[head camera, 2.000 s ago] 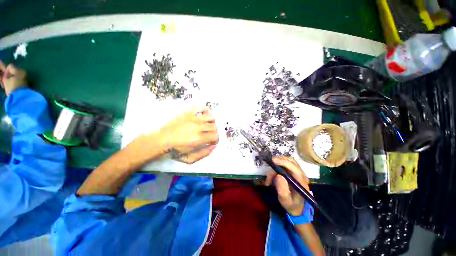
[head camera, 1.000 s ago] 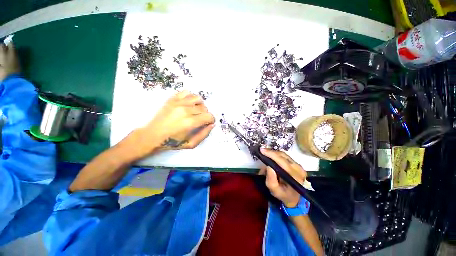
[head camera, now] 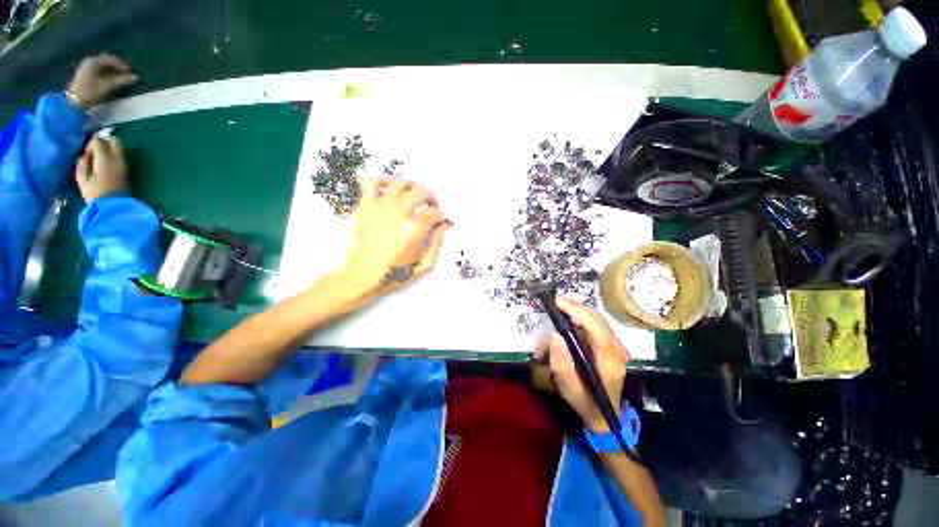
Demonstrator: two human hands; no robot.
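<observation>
My right hand (head camera: pixel 587 355), with a blue wristband, holds the black soldering iron (head camera: pixel 575 345). Its thin metal tip points up over the left side of the dark, silvery component pile (head camera: pixel 563 211) on the white sheet (head camera: pixel 453 124). My left hand (head camera: pixel 396 232) is over the sheet beside the greener pile (head camera: pixel 338 170). A tiny dark piece (head camera: pixel 448 223) shows at its fingertips; I cannot tell what it is or how it is gripped. A few small components (head camera: pixel 468 268) lie between my hands.
Left of the sheet is a solder wire spool (head camera: pixel 182 265), with a co-worker's blue sleeves and hands beyond. At right are a tan roll with white contents (head camera: pixel 659 286), a black fan-like housing (head camera: pixel 674 185), a plastic bottle (head camera: pixel 836 82) and a yellow sponge (head camera: pixel 829 331).
My left hand has moved away from the iron, up towards the greener pile. The iron's tip has swung up and right, over the dark pile. The co-worker's arms show more; the camera view has shifted.
</observation>
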